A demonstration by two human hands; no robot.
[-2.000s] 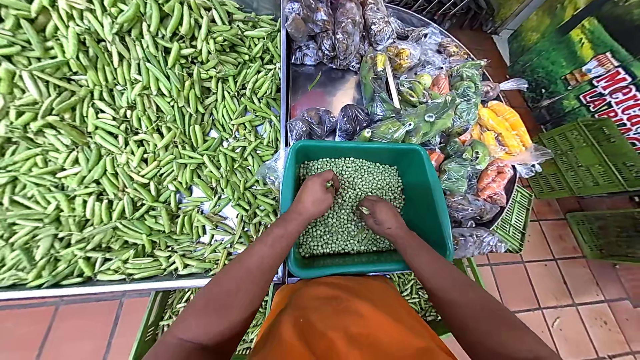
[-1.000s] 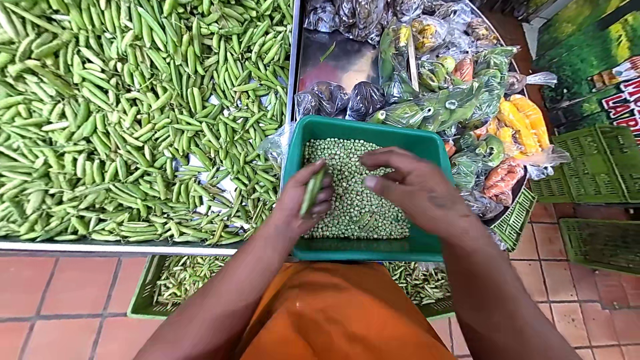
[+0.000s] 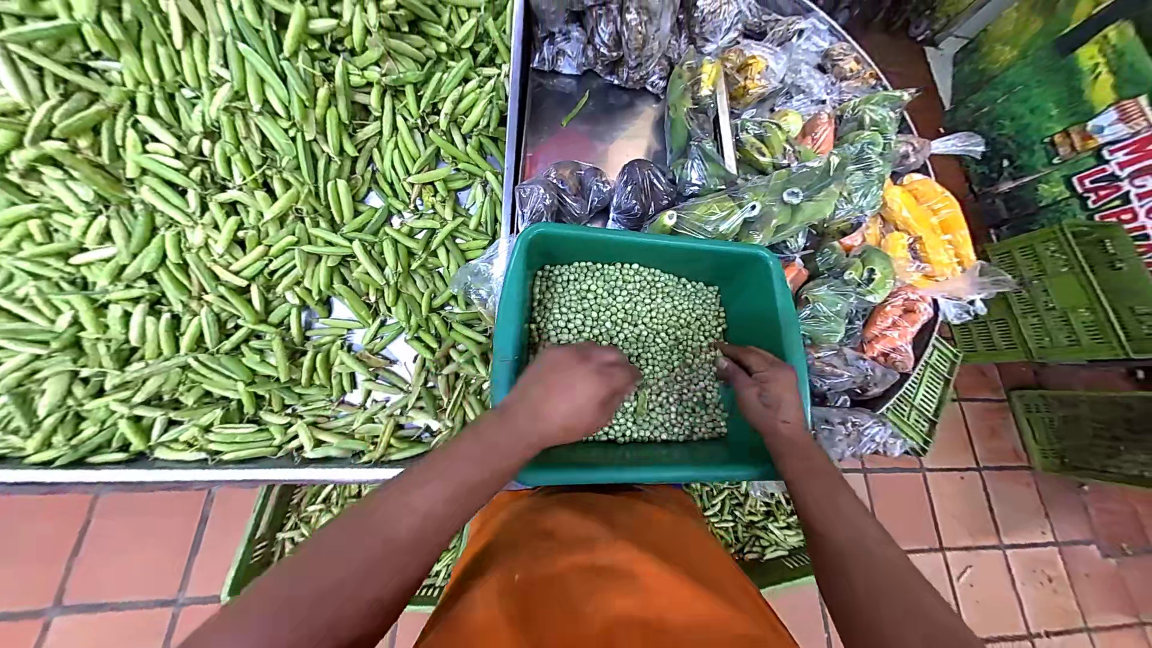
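Note:
Shelled green peas point(image 3: 630, 324) lie in a green plastic tub point(image 3: 643, 472) in front of my torso. My left hand point(image 3: 576, 391), blurred, is over the left part of the peas with its fingers curled; whether it holds anything is hidden. At the tub's right side, my right hand point(image 3: 760, 382) has its thumb and fingertips close together at the edge of the peas, and I cannot tell if something is between them. A small green piece of pod lies on the peas between the hands. Many green pea pods point(image 3: 225, 225) cover the display table to the left.
Bagged vegetables point(image 3: 783, 202) fill a rounded metal display behind and right of the tub. A green crate of pods point(image 3: 261, 540) stands below, near my legs. More green plastic crates point(image 3: 1053, 297) are at the right on the tiled floor point(image 3: 981, 504). A metal table edge point(image 3: 180, 474) runs along the left.
One second ago my left hand held a green pod upright at the tub's left; that pod no longer shows in it. My right hand has moved from over the peas to the tub's right side.

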